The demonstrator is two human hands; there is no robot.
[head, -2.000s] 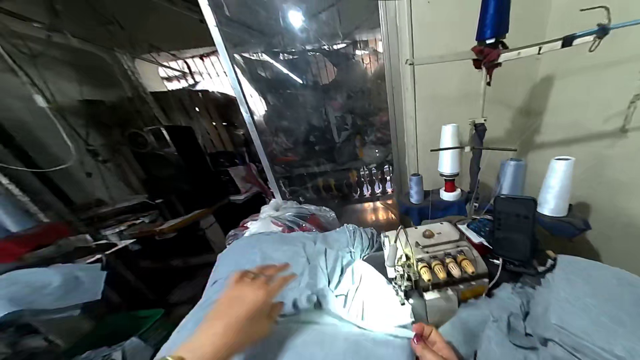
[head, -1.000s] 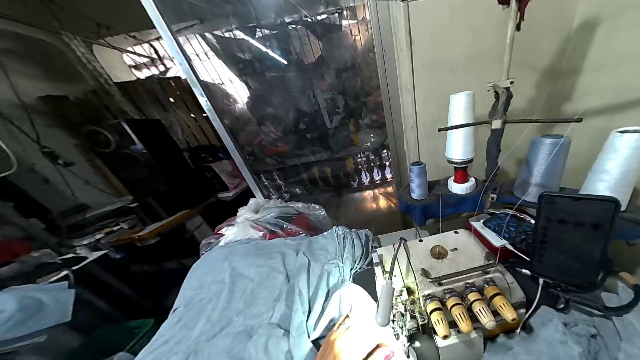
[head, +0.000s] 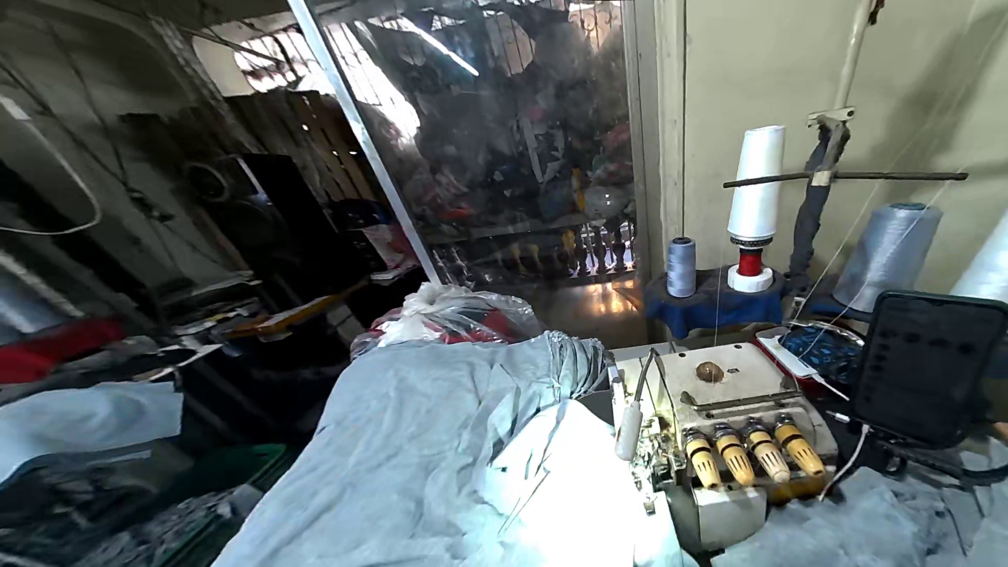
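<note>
Neither my left hand nor my right hand shows in the head view now. Pale blue-grey fabric (head: 394,441) lies in a broad, wrinkled heap left of an overlock sewing machine (head: 736,378). Part of the cloth is brightly lit beside the machine's needle area (head: 650,465). Several yellowish tension knobs (head: 732,454) line the machine's front. Thin threads run near the machine, and a small lamp (head: 628,429) hangs by its needle area. More grey-blue cloth (head: 866,524) lies at the lower right.
Thread cones, one of them white (head: 757,185), stand behind the machine. A phone-like black device (head: 928,368) stands at the right. A plastic bag (head: 465,315) sits behind the fabric. At the lower left is a green bin (head: 264,465). A glass panel (head: 512,142) rises behind the bag.
Two seconds ago both hands were on the fabric; one second ago part of a hand showed at the bottom edge. Now neither is seen. The view has moved closer to the machine.
</note>
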